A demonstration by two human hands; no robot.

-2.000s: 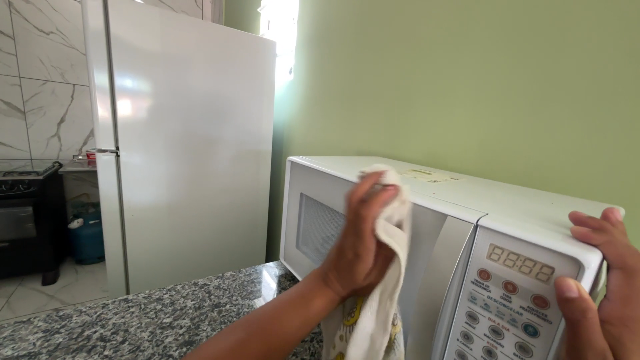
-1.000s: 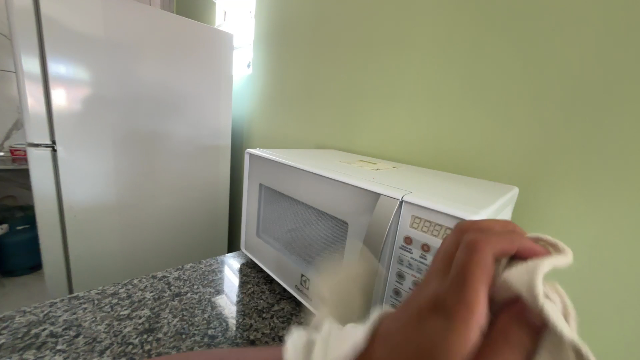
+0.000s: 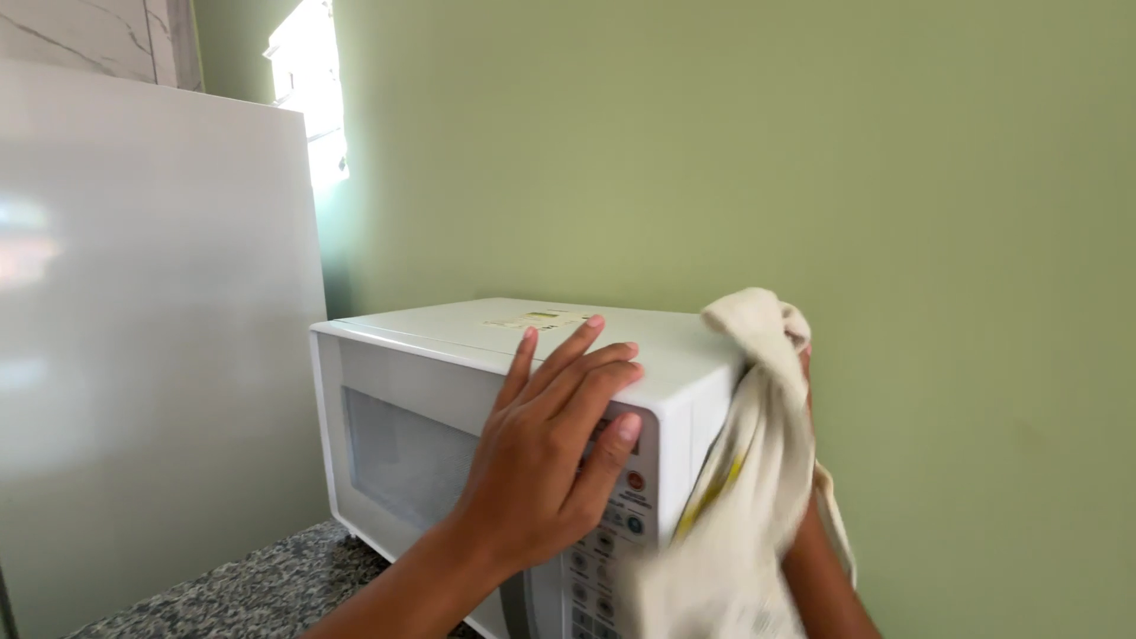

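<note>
A white microwave oven [image 3: 408, 364] stands on a granite countertop [image 3: 257, 577], its door and keypad facing me. My left hand [image 3: 550, 453] rests over the top front edge near the control panel, fingers spread on the top and thumb on the front; it holds nothing. At the microwave's right side is my right hand [image 3: 806, 355], mostly hidden behind a cream cloth [image 3: 763, 444] that it holds. The cloth hangs down beside the right side panel, its lower part blurred. A worn label [image 3: 537, 319] is on the microwave's top.
A green wall [image 3: 710, 160] rises close behind and to the right of the microwave. To the left stands a tall white refrigerator [image 3: 160, 355]. A bright opening [image 3: 311, 89] shows in the wall beyond it.
Two seconds ago the cloth was against the microwave's door; now it is at the right side, in my right hand. My left hand now lies on the top front edge. The view has shifted right.
</note>
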